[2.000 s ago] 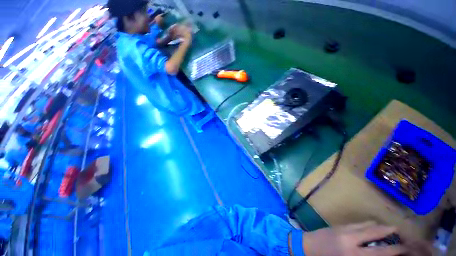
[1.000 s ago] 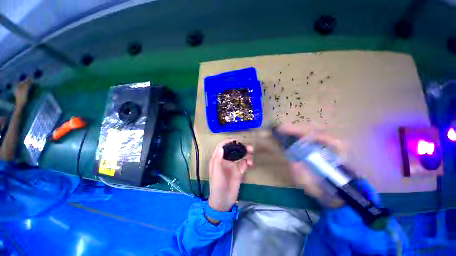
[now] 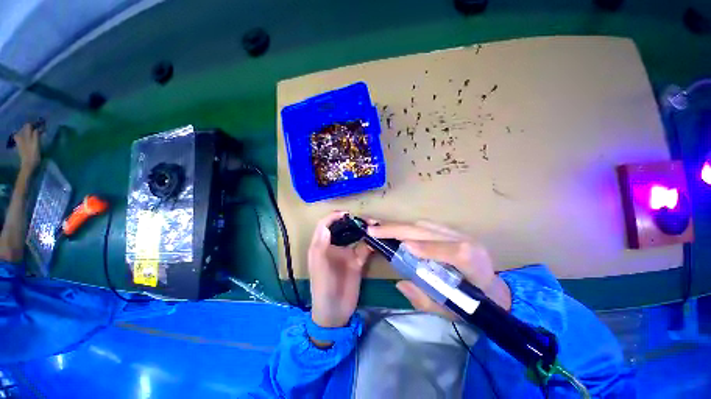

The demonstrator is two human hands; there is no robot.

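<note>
My left hand (image 3: pixel 334 273) holds a round black unit (image 3: pixel 346 231) between thumb and fingers, just below the blue parts bin (image 3: pixel 294 150). My right hand (image 3: pixel 448 261) holds a black electric screwdriver (image 3: pixel 499 318) with a white label, slanting up to the left. Its tip is at the black unit; whether a screw sits under it cannot be seen. The bin holds a heap of bronze and silver screws (image 3: pixel 341 153). Small dark screws (image 3: pixel 447 132) lie scattered on the tan cardboard (image 3: pixel 557 101) to its right.
A black box (image 3: pixel 209 210) with plastic film stands left of the cardboard, cable beside it. A reddish fixture (image 3: pixel 633 206) glows pink at the right end. An orange-handled tool (image 3: pixel 84 213), pale tray (image 3: pixel 48 212) and another person's arm (image 3: pixel 23 187) are far left. Round black units (image 3: pixel 256 41) line the back.
The screwdriver and my right hand have moved left and come to the black unit. My left hand still holds the unit. The camera view has shifted, and the bin shows farther left.
</note>
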